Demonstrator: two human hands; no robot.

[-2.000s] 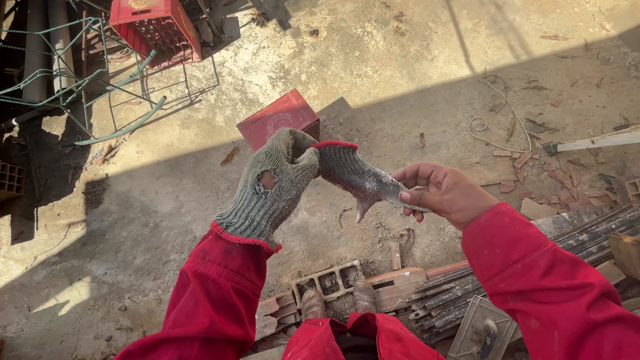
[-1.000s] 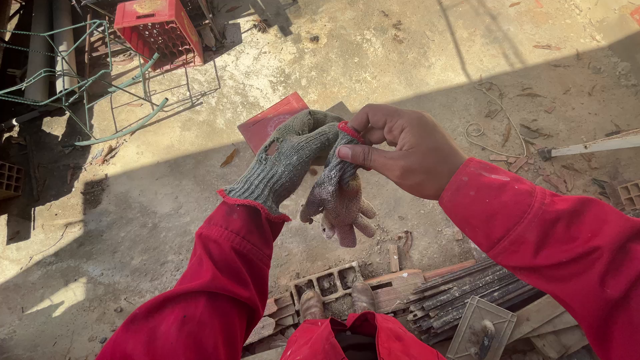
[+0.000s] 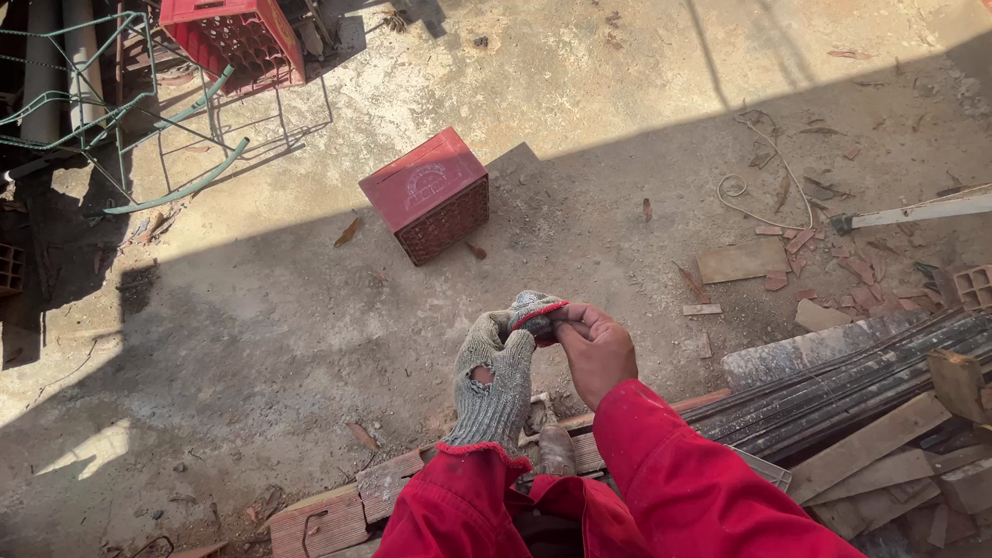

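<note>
My left hand (image 3: 494,372) wears a grey knitted work glove with a torn hole on its back, through which skin shows. Bunched between my two hands is a second knitted glove (image 3: 535,310) with a red cuff edge. The fingers of my left hand close on its grey fabric. My right hand (image 3: 595,347) is bare and pinches the red cuff between thumb and fingers. Most of the loose glove is folded or hidden behind my left hand. Both arms are in red sleeves.
A red plastic crate (image 3: 426,190) lies ahead on the concrete; another red crate (image 3: 236,39) is beside a green metal frame (image 3: 116,116). Hollow clay bricks (image 3: 322,527), dark metal lengths (image 3: 806,395) and wood scraps (image 3: 872,449) lie near my feet and at right.
The loose glove hung down with its fingers showing a second ago; now it is bunched up between my hands. The view has shifted, and the nearer crate now shows fully beyond my hands.
</note>
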